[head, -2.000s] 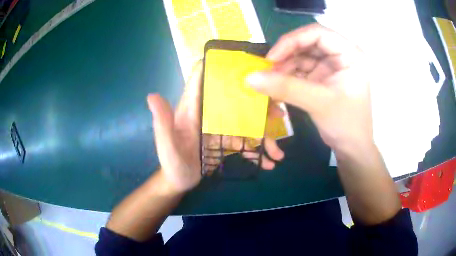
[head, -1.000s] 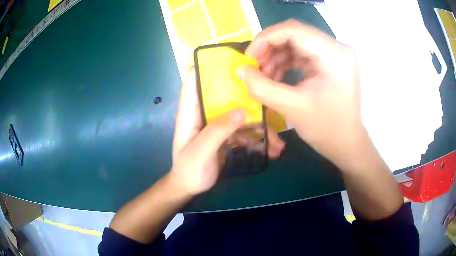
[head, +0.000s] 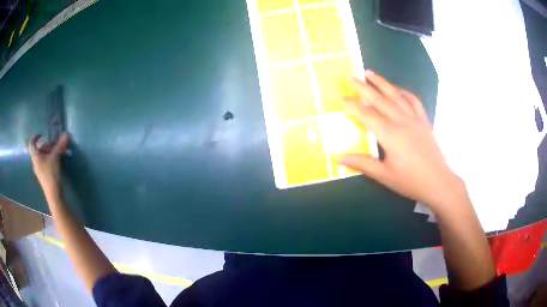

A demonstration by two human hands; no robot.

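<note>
A dark, blurred phone front housing (head: 56,111) is at the far left of the bench. My left hand (head: 49,159) has its fingers and thumb around the housing's lower end. The white adhesive sheet (head: 309,57) with yellow rectangles in two columns lies in front of me. My right hand (head: 399,135) is over the sheet's lower right edge, fingers and thumb spread apart on the yellow pieces. A whitish bright patch shows beside the thumb. My fingers partly hide the right column.
A white pile of backing sheets (head: 486,114) covers the right side. A dark flat object (head: 405,15) lies at the top beside it. A small dark speck (head: 228,115) is on the green bench (head: 168,180). A red stool (head: 522,249) stands below the bench's right edge.
The housing with its yellow film is no longer between my hands. My left hand has moved to the far left. My right hand has moved onto the sheet, which now shows lower and farther right.
</note>
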